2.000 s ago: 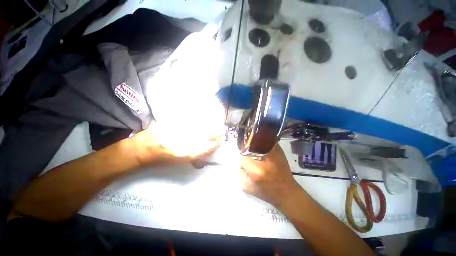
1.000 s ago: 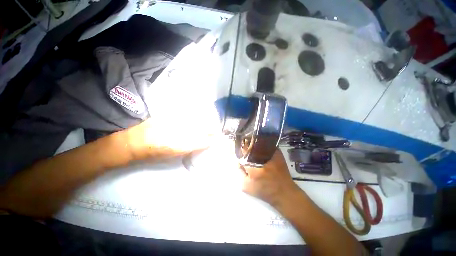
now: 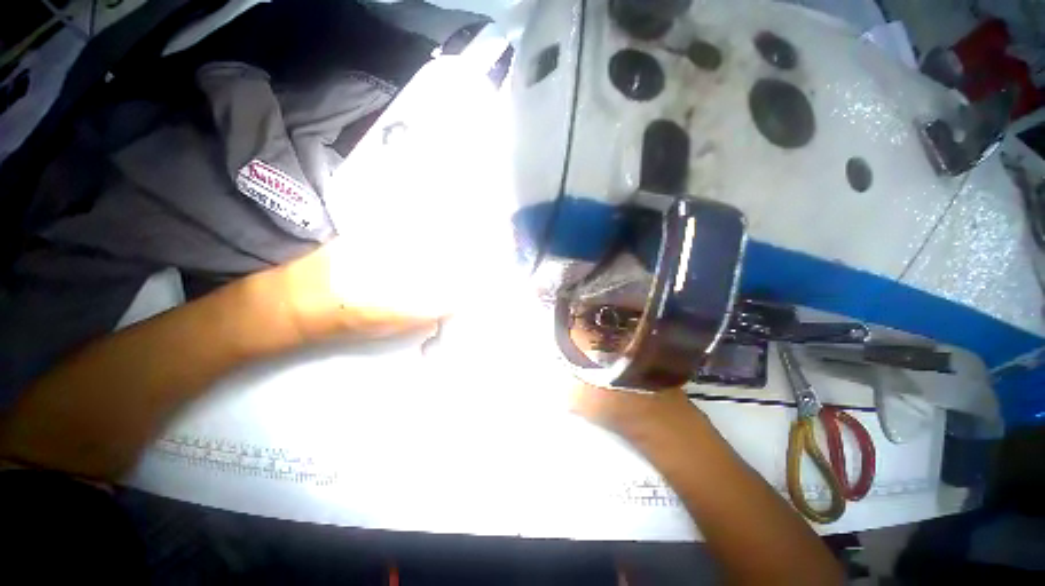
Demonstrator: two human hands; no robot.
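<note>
The dark grey garment (image 3: pixel 149 195) lies bunched left of the needle area, with a white and red label (image 3: pixel 275 192) facing up. The sewing machine head (image 3: pixel 733 126) is white with a blue stripe, and a shiny curved metal loop (image 3: pixel 705 292) stands at its left end. My left hand (image 3: pixel 355 300) reaches to the needle area from the left; its fingers are lost in glare. My right hand (image 3: pixel 619 395) is behind and below the metal loop, its fingers mostly hidden. What either hand holds cannot be seen.
Shears (image 3: pixel 827 441) with yellow and red handles lie right of the machine bed. A dark phone-like rectangle (image 3: pixel 733 364) and dark metal tools (image 3: pixel 802 330) lie under the arm. Ruler marks (image 3: pixel 246 460) run along the table's front edge. A red cloth (image 3: pixel 980 63) is at the far right.
The view has shifted, so the machine head and loop appear larger and further right. The loop now covers more of my right hand. The garment and label lie about as before.
</note>
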